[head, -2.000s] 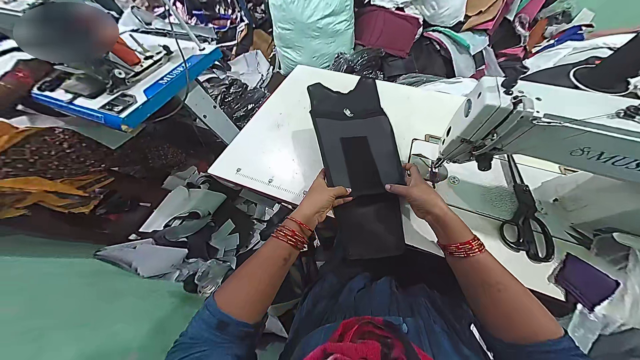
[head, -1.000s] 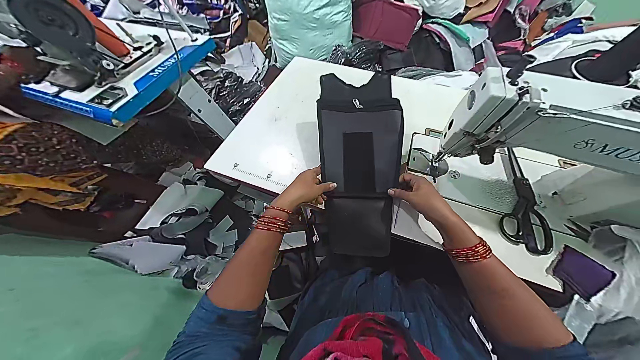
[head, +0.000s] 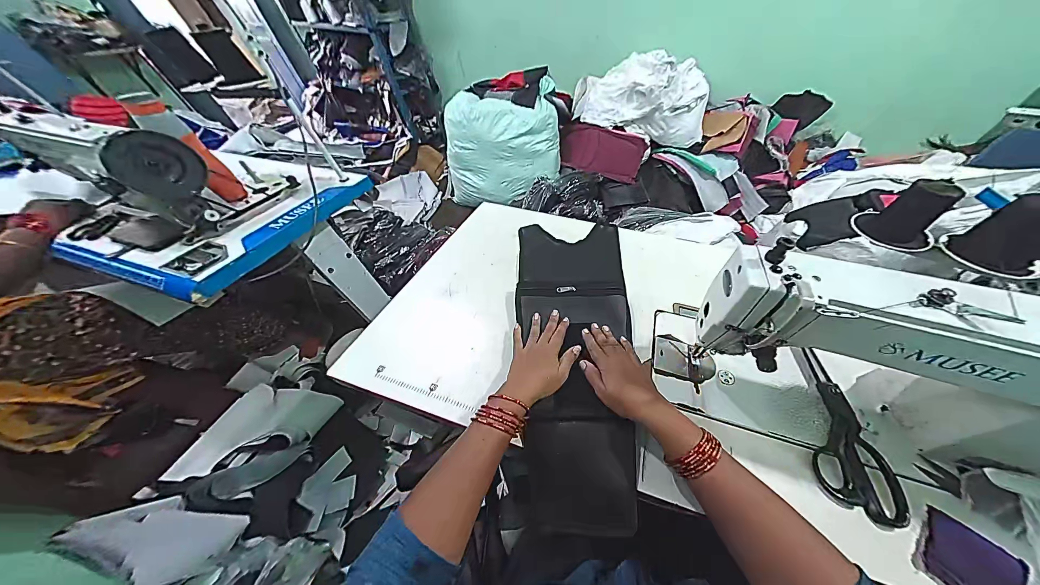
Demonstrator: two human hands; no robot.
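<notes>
A black fabric piece (head: 578, 479) with a short zipper across its upper part lies lengthwise on the white sewing table (head: 431, 325), its lower end hanging past the front edge. My left hand (head: 539, 361) rests flat on its middle, fingers spread. Beside it my right hand (head: 616, 374) also lies flat on the piece, the thumbs close together. Both palms cover part of the darker strip. Right of my right hand is the needle area of a white sewing machine (head: 877, 317). Black-handled scissors (head: 853, 455) lie on the table below the machine's arm.
Another sewing machine (head: 154, 171) stands on a blue-edged table at the left, with a person's arm (head: 36, 236) there. Behind the table are a stuffed pale sack (head: 502, 146) and piled fabric. Scraps (head: 252, 431) cover the floor at left. A purple piece (head: 971, 548) lies at lower right.
Both hands have moved from the side edges of the black piece onto its middle and now lie flat. The piece was straightened from a slight tilt. The view has tipped upward.
</notes>
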